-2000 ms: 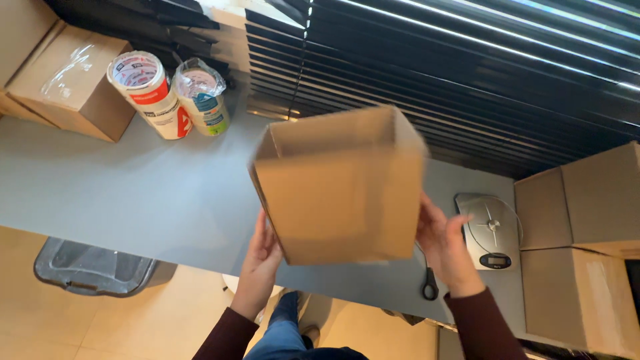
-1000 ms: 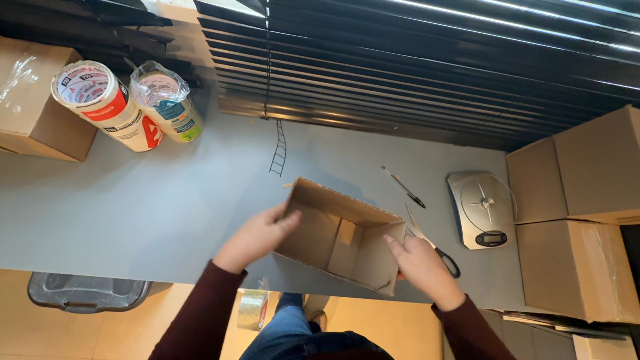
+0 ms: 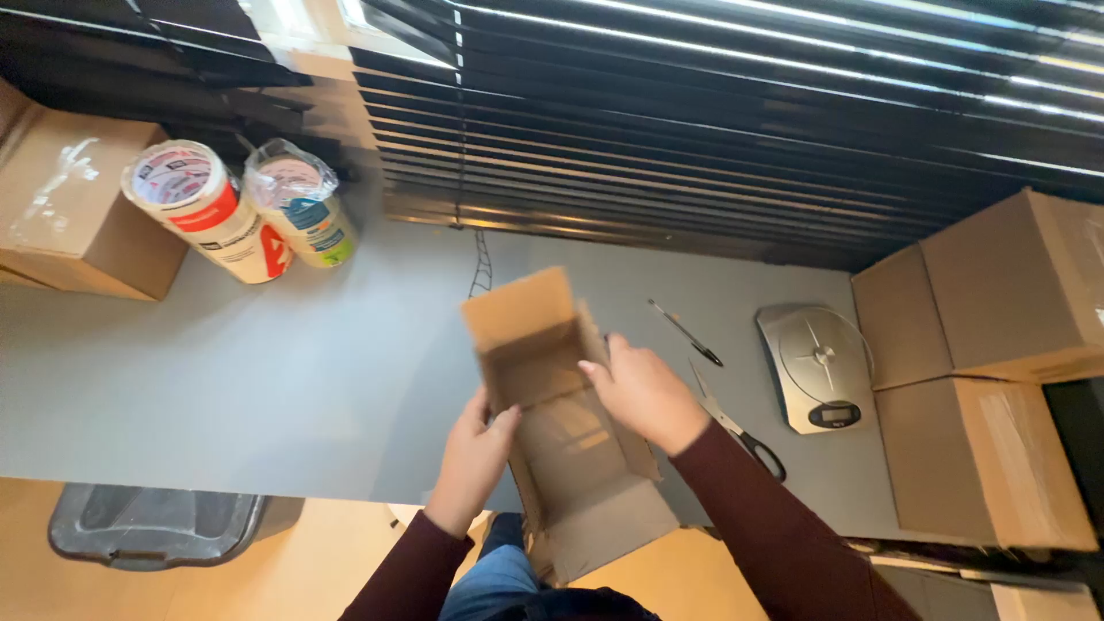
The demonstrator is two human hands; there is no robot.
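Note:
A small open cardboard box [image 3: 569, 431] is held over the front edge of the grey table, its inside facing up, with one end flap raised at the far end and another folded out toward my body. My left hand [image 3: 477, 457] grips its left wall, thumb over the rim. On the right wall, my right hand [image 3: 642, 388] holds the box with its thumb at the upper edge. A pen [image 3: 686, 332] and scissors with black handles [image 3: 737, 423] lie on the table right of the box. Beyond them stands a kitchen scale [image 3: 811, 366].
Stacked cardboard boxes [image 3: 931, 448] stand at the right. Tape rolls [image 3: 211, 211], wrapped tape rolls [image 3: 302, 203] and a taped carton [image 3: 86, 198] are at the left. Black blinds [image 3: 647, 129] hang behind the table [image 3: 259, 388]. A lidded plastic bin [image 3: 164, 522] sits below.
The box, earlier held crosswise with its opening up, is now turned lengthwise toward my body, its end flaps spread out. Both hands still hold it.

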